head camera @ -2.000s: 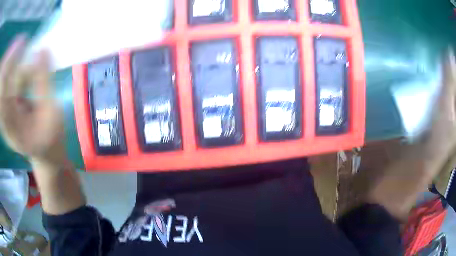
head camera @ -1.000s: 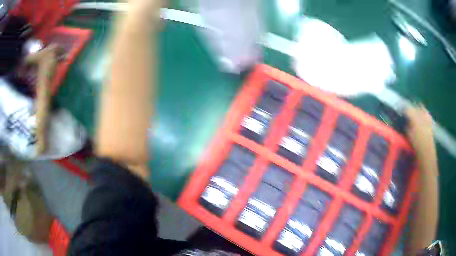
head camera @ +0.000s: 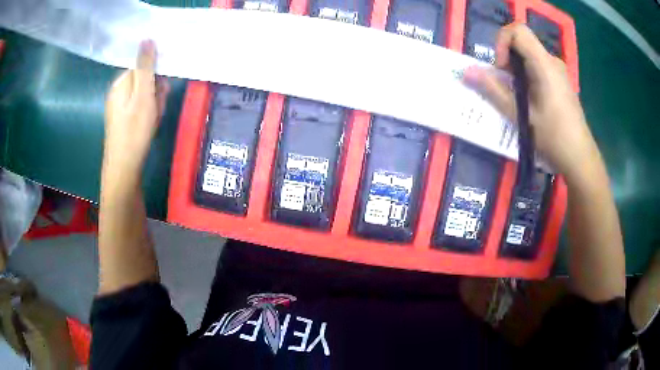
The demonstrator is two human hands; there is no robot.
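A long white label strip [head camera: 326, 61] lies across the red-orange tray [head camera: 362, 252], with small black print near its right end. My left hand [head camera: 137, 97] holds the strip's lower edge at the left, a finger over its face. My right hand [head camera: 539, 94] grips a dark bar-shaped tool [head camera: 522, 123] upright across the strip's right end, its thumb on the strip. Open-backed black phones [head camera: 386, 181] sit in two rows of slots. The strip covers parts of both rows. The tool's lower end meets the near-row phone at the right [head camera: 522, 220].
The tray lies on a glossy green worktable [head camera: 58, 123] with a curved white line at the upper right. My dark shirt [head camera: 347, 311] is close below the tray's near edge. Red items [head camera: 65, 220] are below the table at the left. Part of an arm shows at the far right edge.
The tray was turned at an angle one second ago and now lies nearly square before me. My left hand came from the top onto the strip. The strip is now stretched across the tray.
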